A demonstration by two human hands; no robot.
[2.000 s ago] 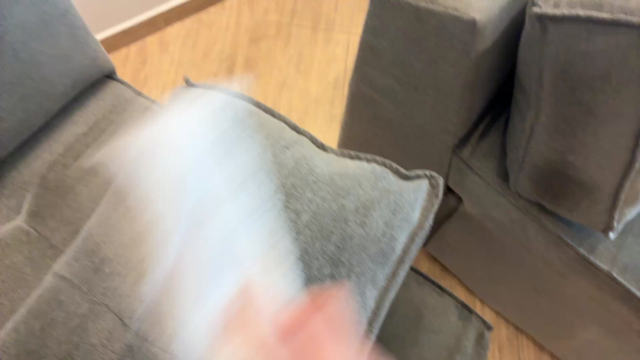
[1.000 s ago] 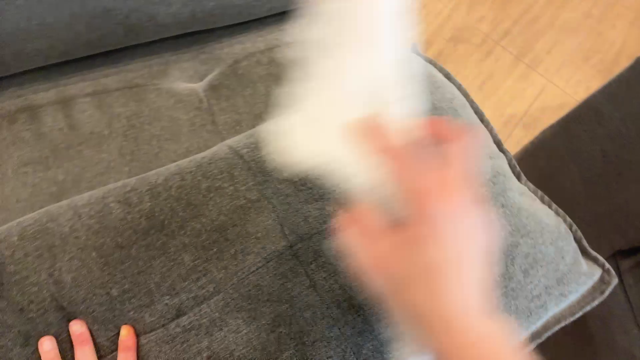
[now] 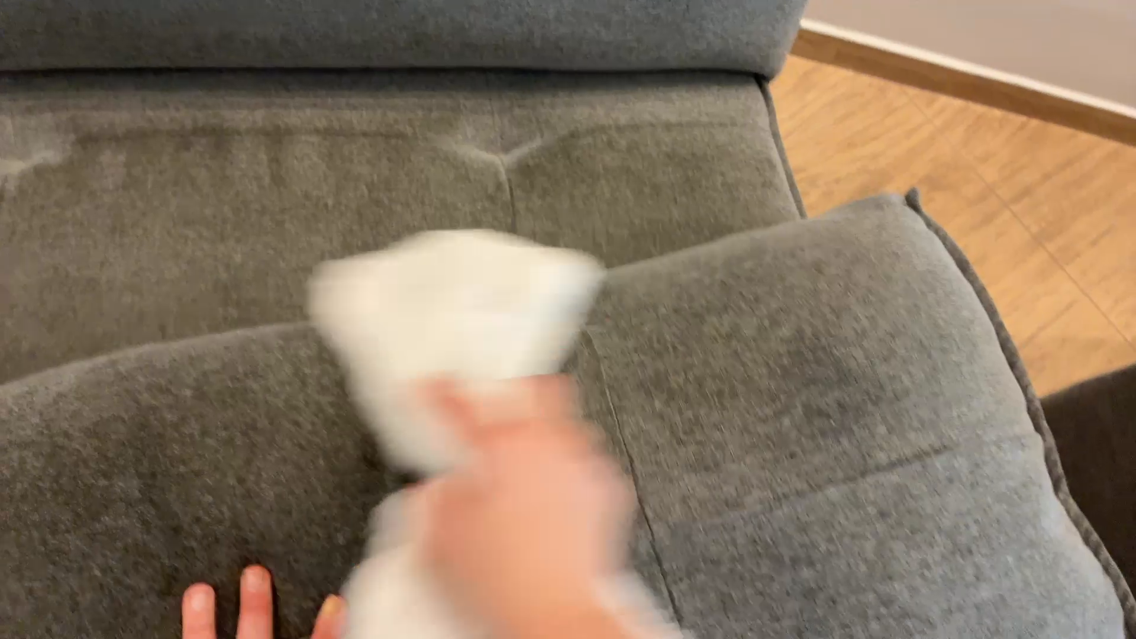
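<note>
A white cloth (image 3: 457, 306), blurred by motion, is gripped in my right hand (image 3: 532, 497) over the middle of a grey upholstered cushion (image 3: 799, 390). Part of the cloth shows above the fingers and part hangs below, beside the wrist. Whether it touches the fabric is unclear. At the bottom left, the fingertips of my left hand (image 3: 257, 595) rest spread on the same cushion; the rest of that hand is out of view.
Behind the cushion lies a tufted grey sofa seat (image 3: 355, 195) with a backrest (image 3: 399, 35) along the top. Wood flooring (image 3: 958, 186) and a baseboard (image 3: 976, 84) are at the right. A dark upholstered piece (image 3: 1096, 453) stands at the right edge.
My right hand, still holding the cloth, has moved left over the cushion since one second ago. My left fingertips remain on the cushion. The view has shifted considerably.
</note>
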